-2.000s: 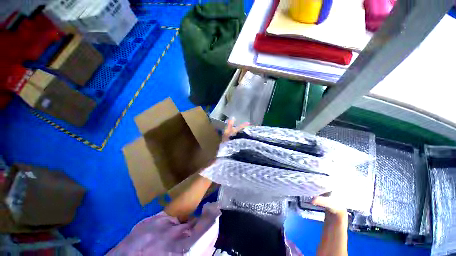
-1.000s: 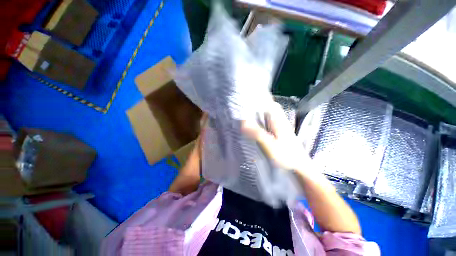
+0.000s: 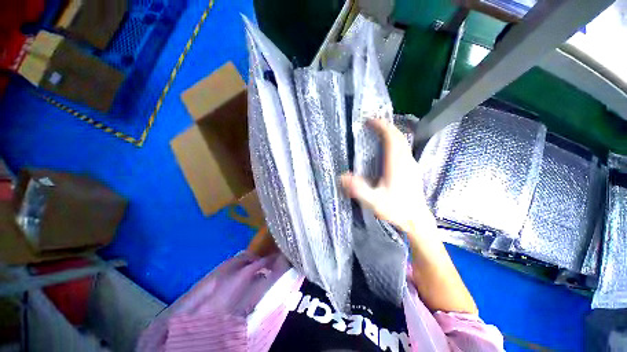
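Observation:
Several bubble-wrapped panels point(image 3: 323, 137) stand on edge, fanned out, in front of my chest. My right hand point(image 3: 381, 175) is at the right side of the stack, thumb and fingers spread, against the rightmost wrapped panels. My left hand is hidden behind the stack; only part of the left forearm shows at its lower left. An open cardboard carton point(image 3: 199, 165) stands on the floor to the left, partly covered by the stack; its inside looks dark.
More bubble-wrapped panels point(image 3: 488, 165) overlap along the bench at right. A grey metal post point(image 3: 502, 69) slants over the bench. A filled carton point(image 3: 75, 213) stands at the left. Another carton point(image 3: 82, 75) is at upper left, behind yellow-black floor tape point(image 3: 165, 89).
The wrapped panels were lying crosswise, then swung upright in a blur, and now stand fanned in front of my chest. My right hand has moved from below them to their right side.

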